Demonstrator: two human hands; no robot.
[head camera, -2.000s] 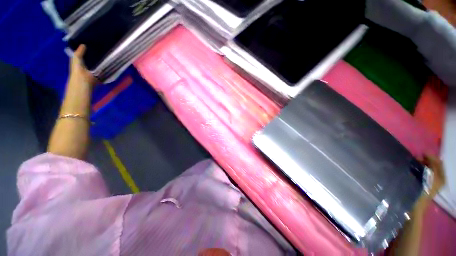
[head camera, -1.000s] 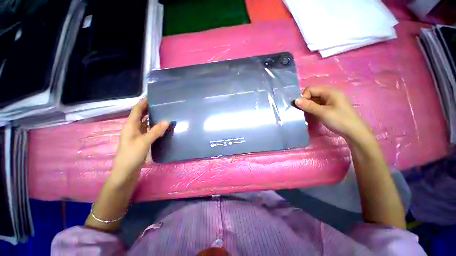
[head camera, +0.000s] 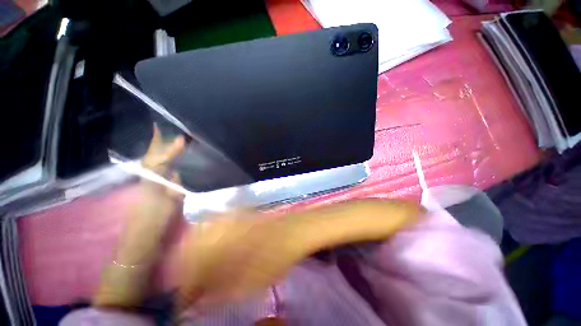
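Note:
A tablet (head camera: 274, 108) is tilted up above the pink bench, its matte dark back facing me and its twin cameras at the top right. My left hand (head camera: 164, 153) grips its lower left side, seen through clear protective film (head camera: 210, 169) that hangs loose over that corner. My right hand (head camera: 213, 251) is badly blurred and low in front of the tablet, with the forearm across my body; whether it holds the film is hard to tell. A pale shiny strip (head camera: 318, 184) shows beneath the tablet's lower edge; I cannot tell what it is.
Tablet stacks with white sheets between them stand at the left (head camera: 25, 102) and far right (head camera: 535, 70). A pile of white sheets (head camera: 408, 25) lies at the back, beside the orange-red mat (head camera: 290, 16) and green mat (head camera: 223, 28). Pink sheeting (head camera: 439, 121) covers the bench.
The film has come away from most of the tablet's back, which has turned from glossy to matte. The tablet has risen and tilted. My right hand has left its right edge and swung across to the left.

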